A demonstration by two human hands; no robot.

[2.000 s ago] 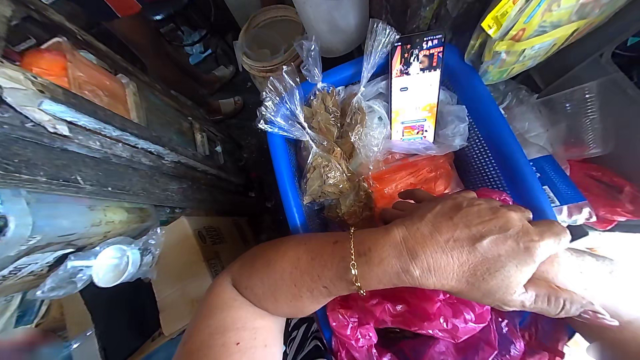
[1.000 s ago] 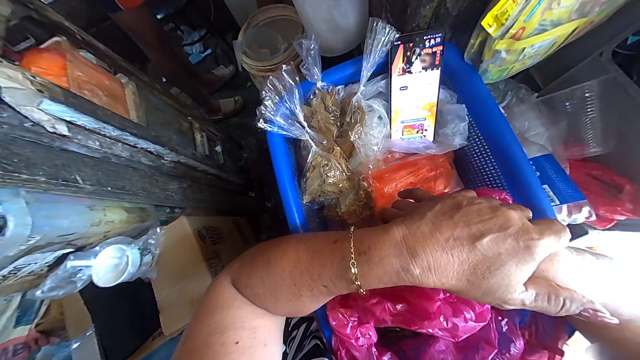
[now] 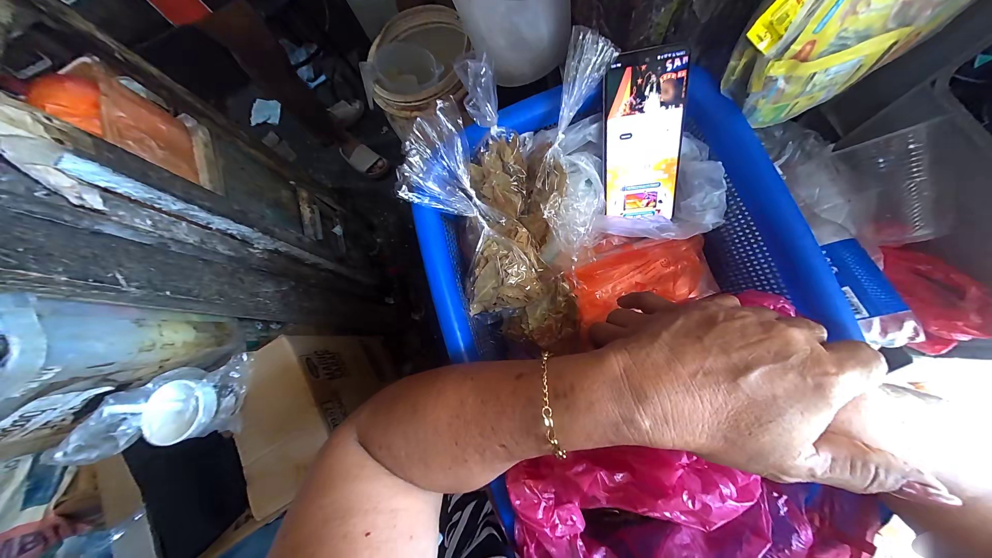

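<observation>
My left hand [image 3: 744, 387], with a gold chain bracelet [image 3: 548, 407] on its wrist, lies across my right wrist and clasps it. My right hand [image 3: 620, 314] is mostly hidden beneath; only dark fingertips show beside an orange plastic bag [image 3: 643, 275]. Both are over a blue plastic basket [image 3: 783, 256]. Clear bags of dried brown leaves [image 3: 508, 263] fill the basket's left side. A smartphone [image 3: 645, 139] with a lit screen leans on clear plastic bags [image 3: 701, 190] at the back. Magenta plastic bags [image 3: 635, 488] lie below my hands.
A dark wooden structure [image 3: 170, 240] runs along the left, above a cardboard box [image 3: 294, 418] and a wrapped white plastic item [image 3: 178, 411]. Behind the basket are a lidded bucket [image 3: 422, 46] and another person's foot [image 3: 364, 157]. Red plastic bags [image 3: 942, 294] lie at the right.
</observation>
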